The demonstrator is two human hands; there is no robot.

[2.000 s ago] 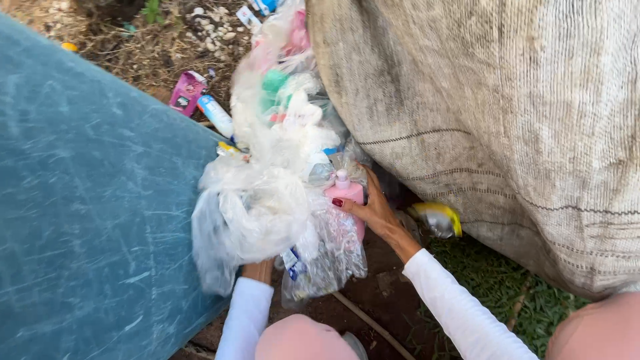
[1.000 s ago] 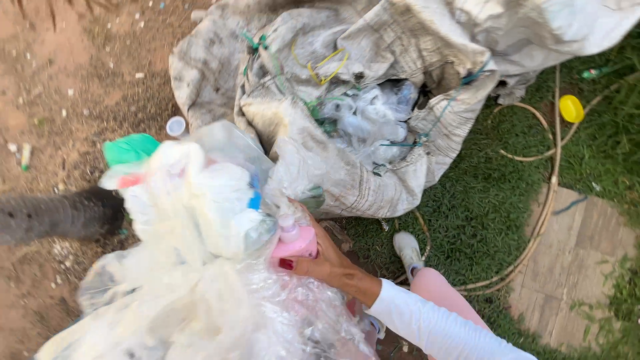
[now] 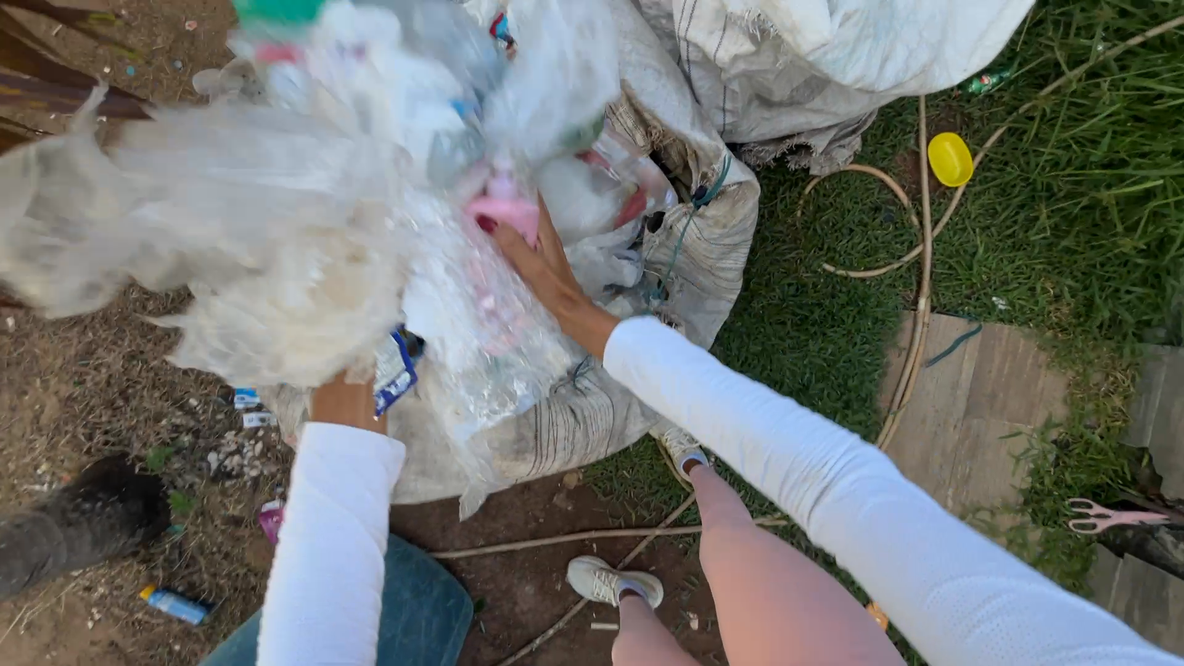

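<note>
A big bundle of clear and white plastic film and bags [image 3: 268, 213] spreads across the upper left, blurred in parts. My right hand [image 3: 546, 264] grips a pink plastic bottle [image 3: 504, 208] at the bundle's right side, thumb on top. Only the wrist area of my left hand [image 3: 350, 400] shows under the film; its fingers are hidden, so its grasp cannot be told. A blue-edged wrapper [image 3: 398, 372] hangs beside that wrist. Below and right of the bundle lies a woven plastic sack [image 3: 592, 416], its mouth showing more film inside.
A hose [image 3: 923, 268] loops over the grass by a yellow bowl [image 3: 950, 159]. Pink-handled scissors [image 3: 1094, 516] lie far right. A blue-green surface [image 3: 416, 601] is below; a blue bottle [image 3: 176, 606] and a trunk-like object [image 3: 74, 532] are at lower left. Another woven sack [image 3: 795, 55] stands above.
The view has swung away from the blue-green surface that filled the left side. The plastic bundle, with my right hand on the pink bottle, has moved from beside that surface to over the woven sack.
</note>
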